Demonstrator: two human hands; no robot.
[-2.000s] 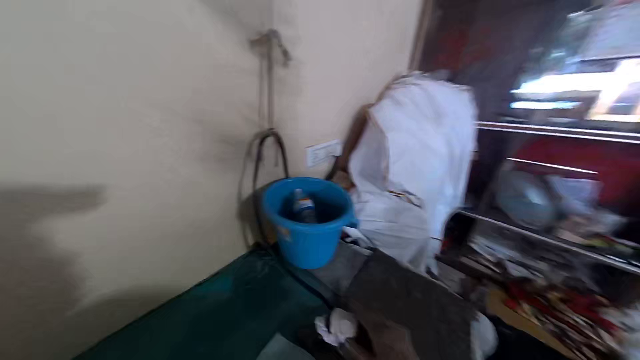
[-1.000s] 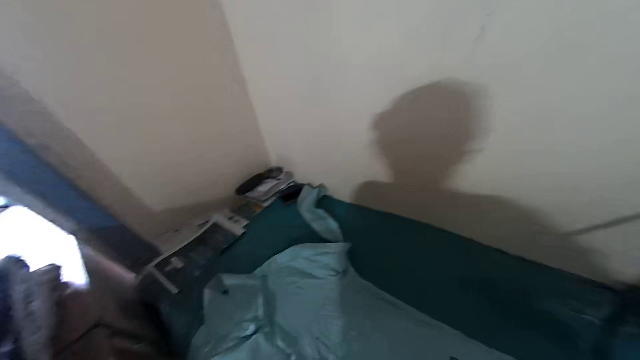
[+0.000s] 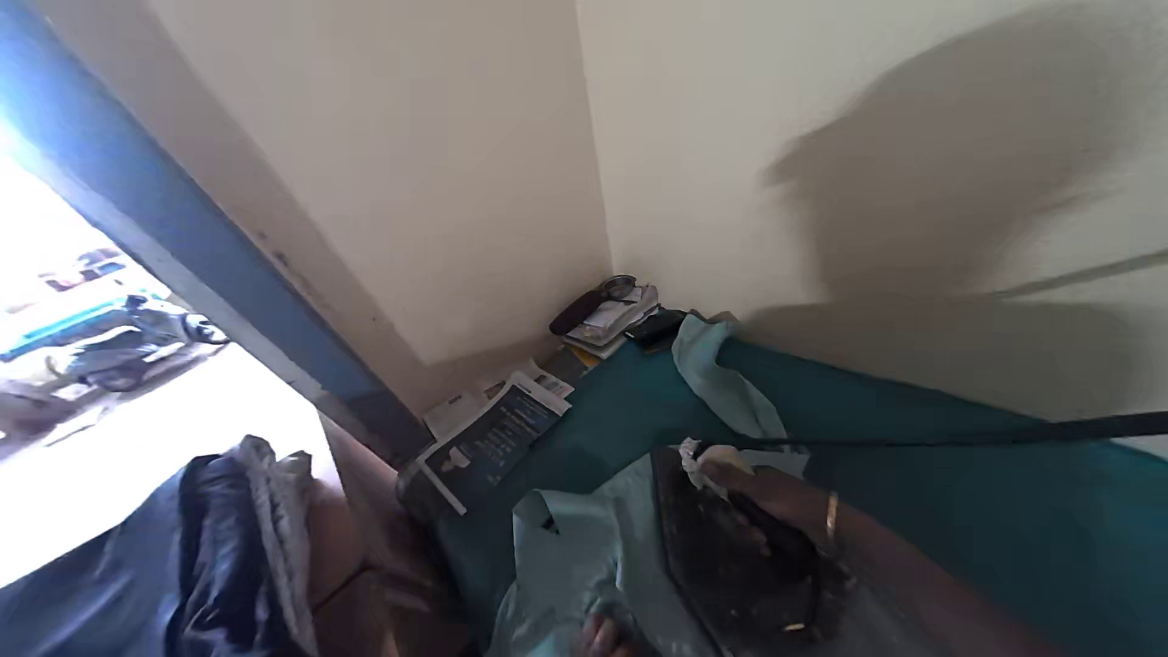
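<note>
My right hand [image 3: 762, 497], with a gold-coloured bangle at the wrist, grips the handle of a dark clothes iron [image 3: 721, 557]. The iron lies over a pale green garment [image 3: 570, 538] spread on a dark green cloth-covered table [image 3: 967, 493]. A black cord [image 3: 876, 443] runs from the handle's front to the right. At the bottom edge my left hand [image 3: 604, 634] is on the garment, partly cut off and blurred; whether its fingers pinch the fabric is unclear. One narrow strip of the garment [image 3: 721, 379] extends towards the wall.
Printed papers [image 3: 502, 438] lie at the table's left edge. In the wall corner sit stacked papers [image 3: 611, 319], a dark oblong object [image 3: 577, 313] and a black flat item [image 3: 655, 328]. Dark clothing [image 3: 201, 557] is at lower left, beside a blue door frame [image 3: 210, 228] and vehicles outside.
The view has swung left from the blue bucket to the wall corner. Both hands and the iron now show over the pale green garment; none was visible there one second ago.
</note>
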